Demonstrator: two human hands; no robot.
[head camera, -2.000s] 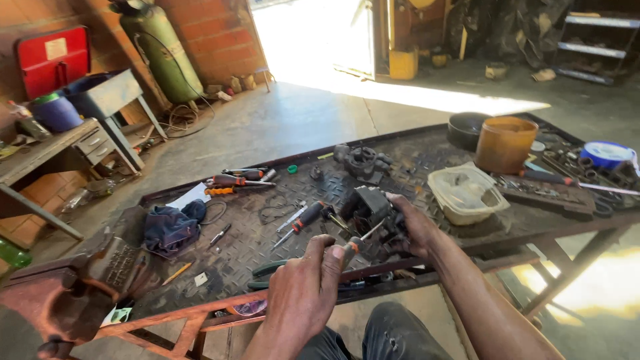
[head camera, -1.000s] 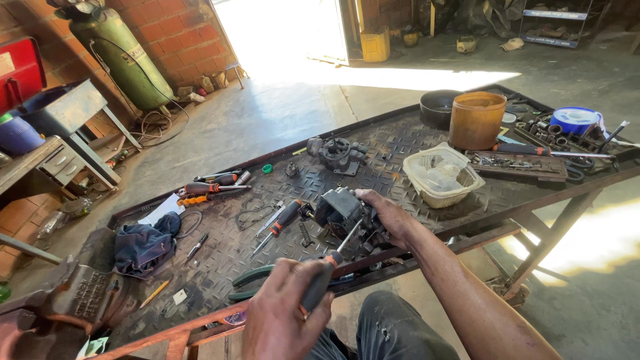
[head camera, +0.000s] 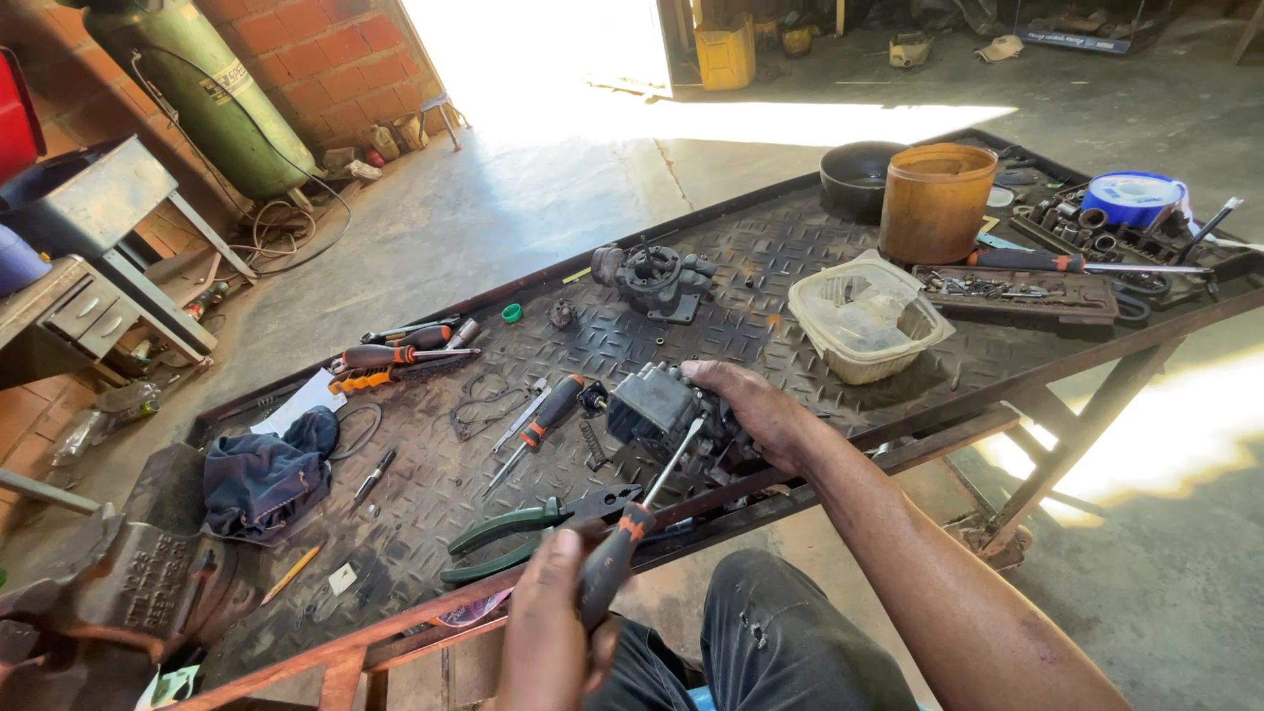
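My left hand (head camera: 553, 612) grips the black and orange handle of a screwdriver (head camera: 624, 553); its shaft reaches up to the side of a grey metal carburetor (head camera: 657, 405). My right hand (head camera: 755, 410) holds that carburetor from its right side, at the near edge of the bench. Left of it lie a second screwdriver (head camera: 553, 410), a small spring (head camera: 592, 444) and a thin gasket (head camera: 484, 405). Green-handled pliers (head camera: 513, 533) lie just beyond my left hand. Another carburetor body (head camera: 657, 281) stands farther back on the tread-plate bench top (head camera: 425, 474).
On the right stand a clear plastic tub (head camera: 869, 316), an orange container (head camera: 933, 202), a black bowl (head camera: 859, 178) and a case of small bits (head camera: 1017, 294). A dark cloth (head camera: 272, 474) and a bench vise (head camera: 118, 592) are at left. The bench has a raised rim (head camera: 928, 415).
My left hand has drawn back from the carburetor, toward me, and more of the screwdriver shows. My right hand keeps its hold on the carburetor. The view has shifted somewhat.
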